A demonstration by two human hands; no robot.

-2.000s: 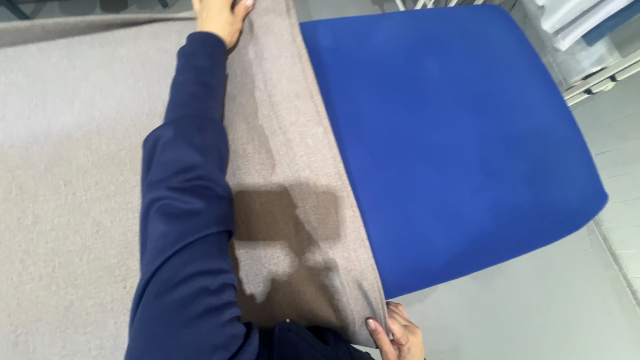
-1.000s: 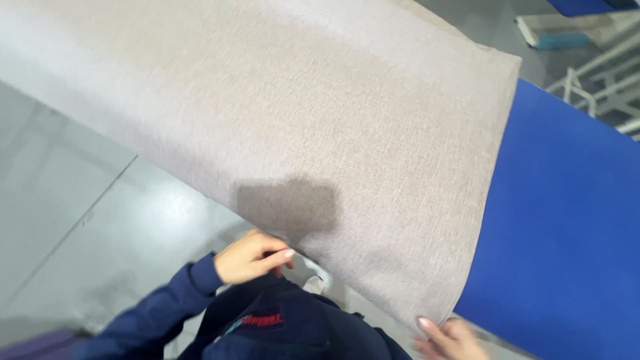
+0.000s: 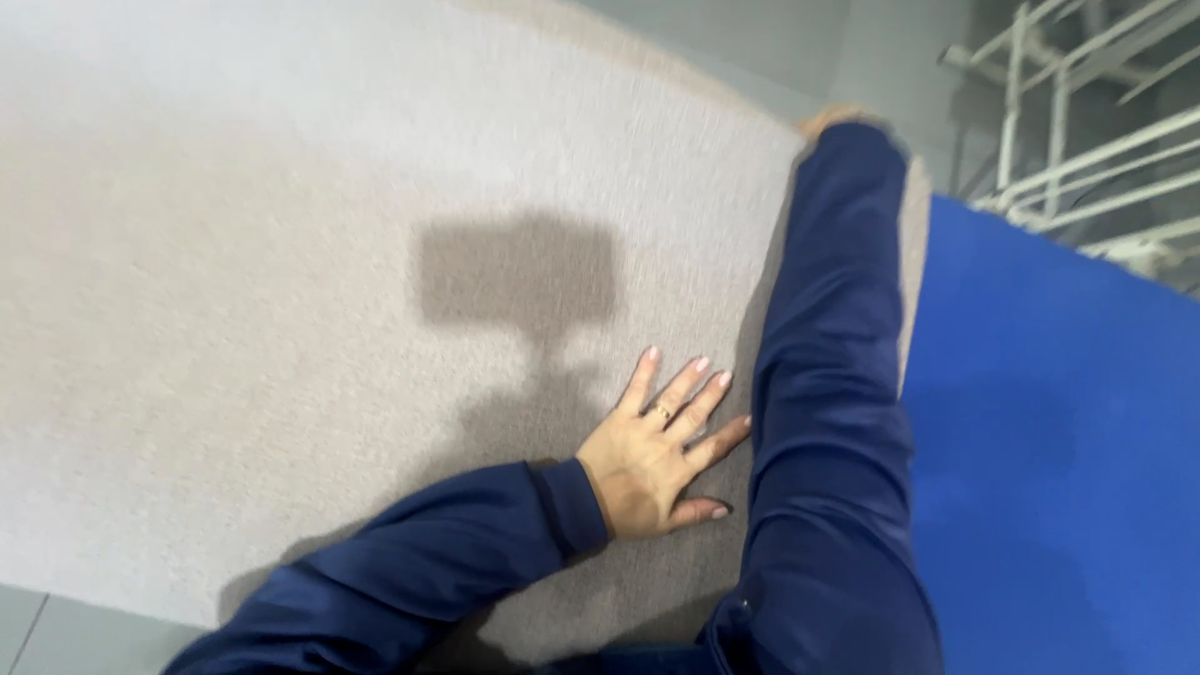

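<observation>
A beige fabric piece lies spread over a blue padded board, whose right part shows bare. My left hand, with a ring on one finger, rests flat on the fabric with its fingers spread, just left of my right forearm. My right arm reaches across to the fabric's far right corner. There my right hand is mostly hidden behind its sleeve, so its fingers cannot be made out. A dark shadow falls on the fabric above my left hand.
White metal racks stand beyond the blue board at the upper right. Grey floor shows past the far edge of the fabric, and grey tiles show at the lower left.
My left hand has moved from the fabric's near edge onto its top and lies flat. My right hand has gone from the near right corner to the far one.
</observation>
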